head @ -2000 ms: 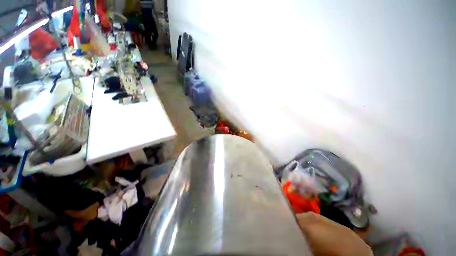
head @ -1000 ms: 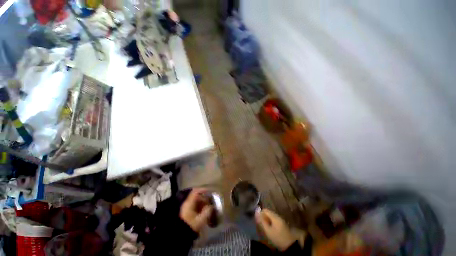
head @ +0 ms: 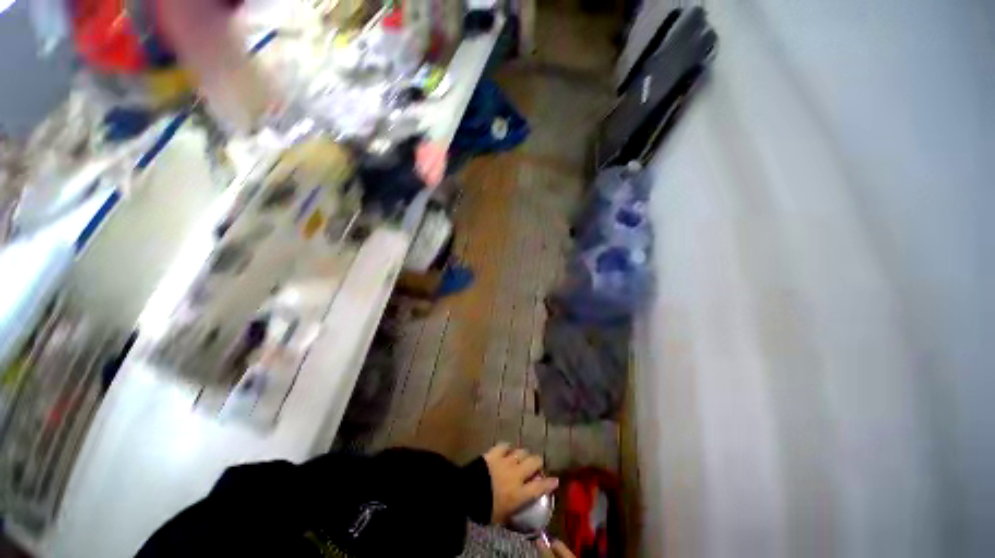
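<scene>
The metal cup (head: 534, 514) is at the bottom centre, small and blurred, with a shiny silver top. My left hand (head: 515, 481), below a black sleeve, has its fingers over the silver top, which looks like a lid. My right hand (head: 560, 549) is mostly cut off by the bottom edge; only fingers show, at the cup's handle side. The cup's lower part and its inside are hidden.
A white table (head: 164, 436) with a blurred sewing machine (head: 256, 294) runs along the left. A narrow floor aisle (head: 480, 327) lies ahead. Dark folded items (head: 655, 93), a bluish bag (head: 616, 245), a dark bag (head: 584, 365) and a red item (head: 587, 512) line the white wall.
The cup was tipped up close to the camera, then lowered open with the shiny piece apart in my left hand. Now both are together. The view has moved forward along the aisle.
</scene>
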